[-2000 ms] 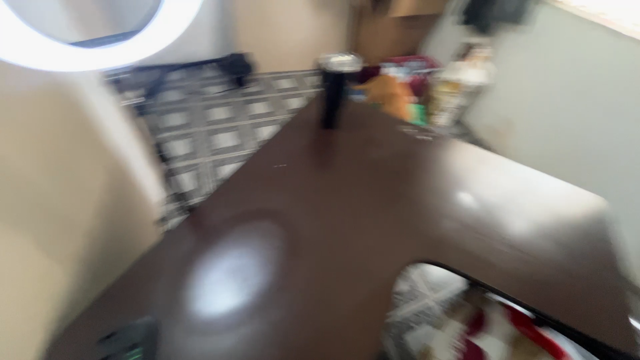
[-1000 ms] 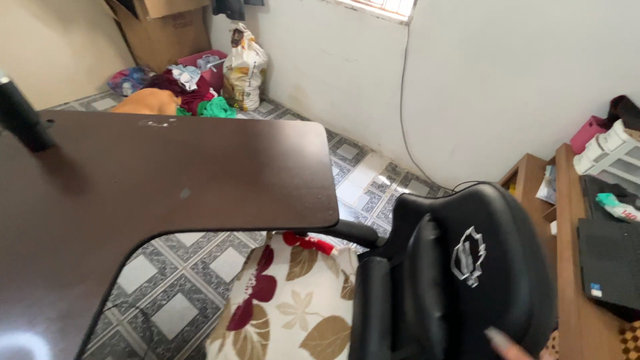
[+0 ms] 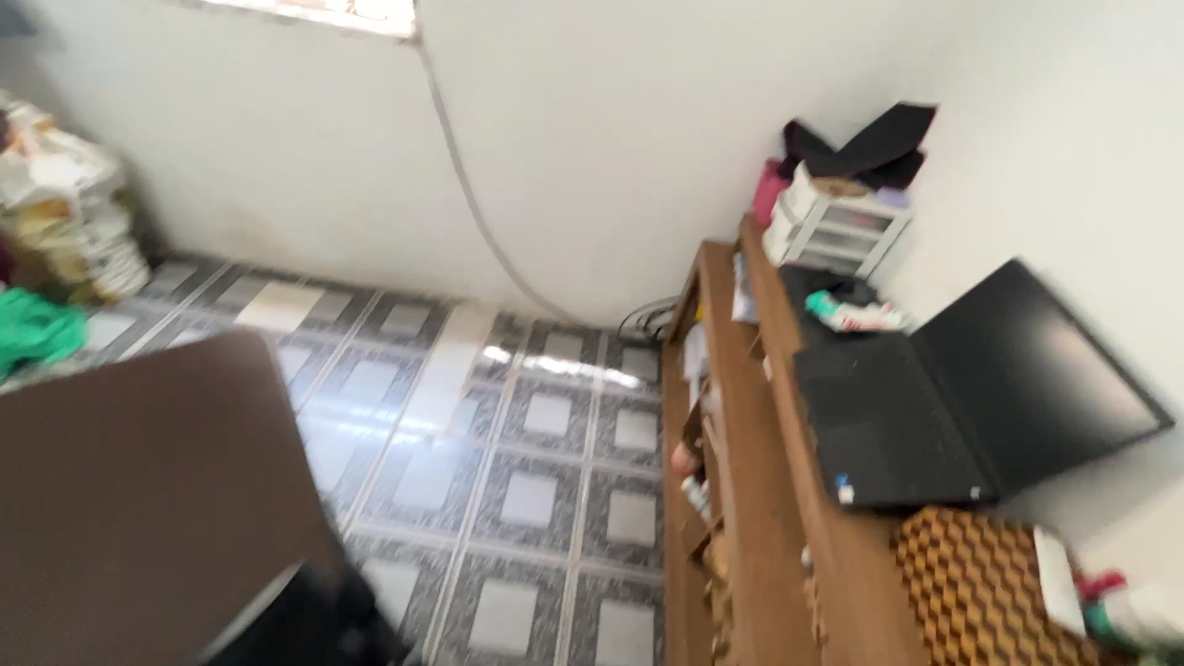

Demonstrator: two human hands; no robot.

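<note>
Neither my left hand nor my right hand shows in the head view at this moment. An open black laptop (image 3: 888, 416) rests on the wooden shelf unit at the right, its screen dark. Behind it lies a white and green packet (image 3: 856, 313), near a small white drawer unit (image 3: 846, 231) with black cloth (image 3: 865, 153) on top. A patterned yellow and black item (image 3: 980, 583) lies in front of the laptop. At lower left is the brown tabletop (image 3: 157, 490), with a blurred black part of what seems to be the chair (image 3: 310, 615) at its edge.
The wooden shelf unit (image 3: 758, 481) runs along the right side, with assorted items on its lower shelf. Tiled floor (image 3: 527, 499) lies between it and the table. A cable (image 3: 462, 176) hangs down the wall. A filled plastic bag (image 3: 69, 203) and green cloth (image 3: 39, 328) are at far left.
The view has swung far to the right, bringing the shelf unit and laptop closer. A fingertip seen at the lower edge near the chair one second ago is out of view.
</note>
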